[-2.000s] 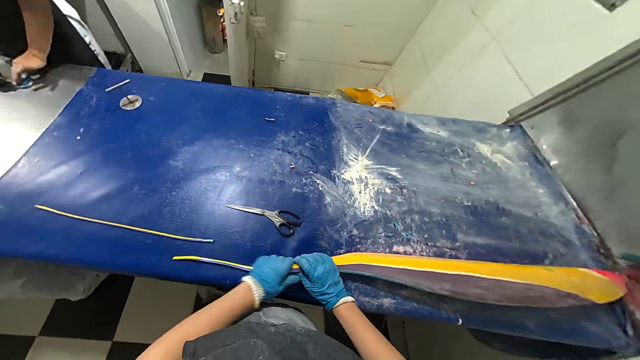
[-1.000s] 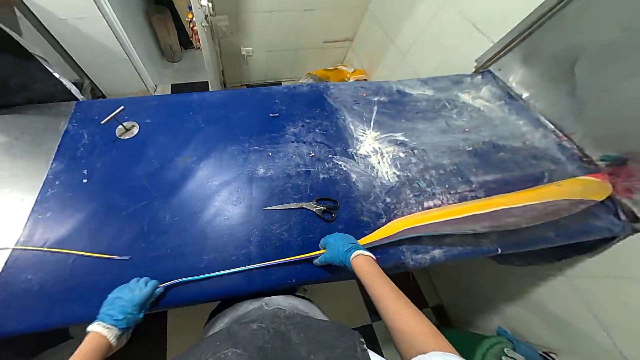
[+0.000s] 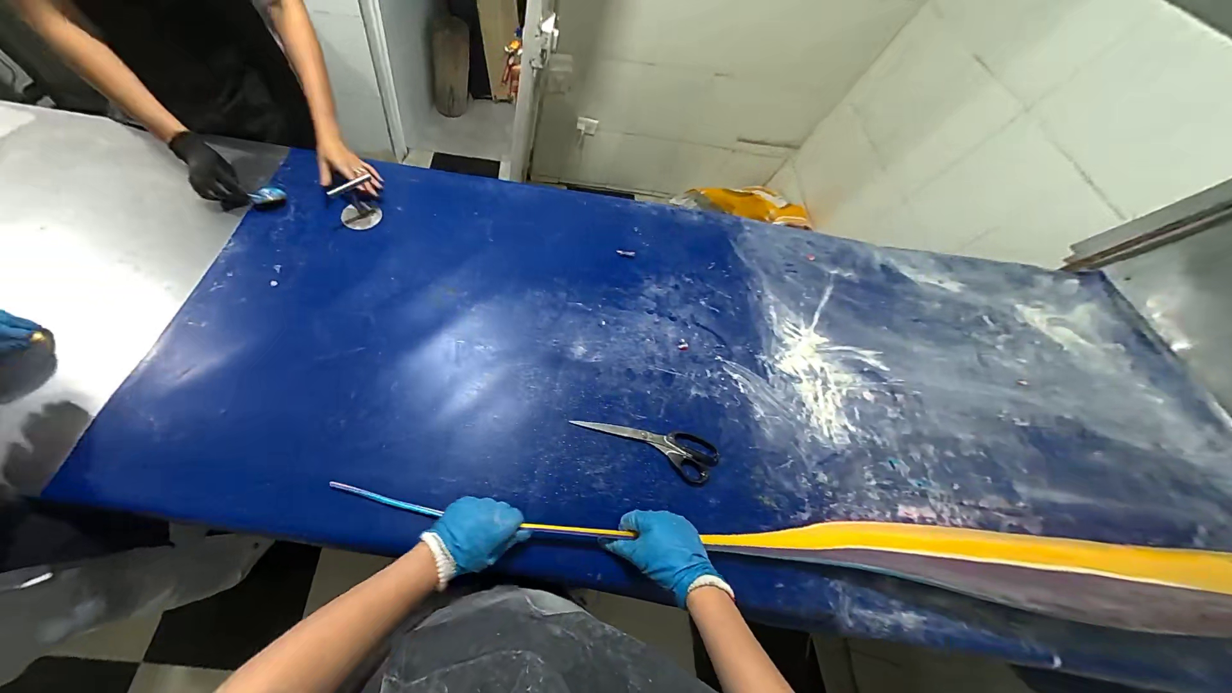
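A long soft strip (image 3: 914, 544), yellow with white and dull purple bands, lies along the table's near edge and narrows leftward into a thin rope. Blue gloves with white cuffs cover both hands. My left hand (image 3: 474, 535) is closed around the rope, whose blue and purple end sticks out to its left. My right hand (image 3: 662, 549) grips the rope where it starts to widen, and a thin yellow length spans the gap between the hands. Scissors with black handles (image 3: 691, 456) rest on the blue surface just above my right hand.
A blue-covered table (image 3: 433, 318) has white powder (image 3: 818, 371) on its right half. At the far left corner, a person's black-gloved hand (image 3: 209, 168) and bare hand (image 3: 348, 168) are near a round metal tool (image 3: 362, 216). Another blue-gloved hand (image 3: 17, 332) shows over the metal surface.
My left hand has come from far left to closer beside my right hand. A person's two hands now show at the far corner. The separate thin yellow strip no longer shows on the table.
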